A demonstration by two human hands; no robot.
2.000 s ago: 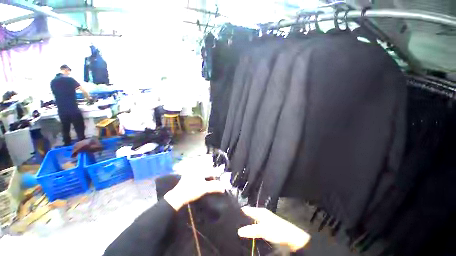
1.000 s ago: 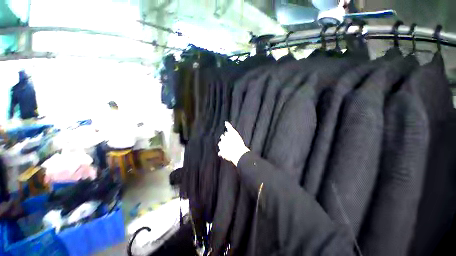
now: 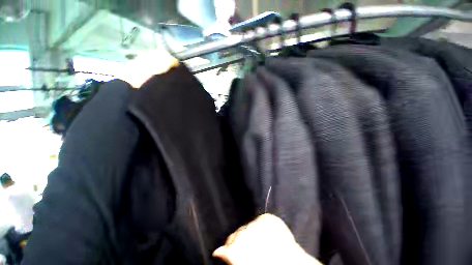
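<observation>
A black sleeveless garment (image 3: pixel 178 124) hangs upright just left of the row of dark garments. My left hand (image 3: pixel 152 68) is raised at the garment's top, near the left end of the visible rail. It is washed out by light but appears closed around the top of the hanger; the fingers are not distinct. My right hand (image 3: pixel 266 242) is low at the bottom centre, in front of the garments, cut off by the lower edge. Its fingers look curled, but blur hides whether they hold cloth.
A silver rail (image 3: pixel 315 21) curves across the top with black hooks on it. Dark textured garments (image 3: pixel 341 119) hang packed from the centre to the right edge. A fan (image 3: pixel 222 20) shows above the rail. Bright, blurred workshop clutter (image 3: pixel 20 207) lies at the lower left.
The view has turned and moved closer to the rail. My left hand now shows up at the rail with a black garment. A hand that reached into the row is no longer there.
</observation>
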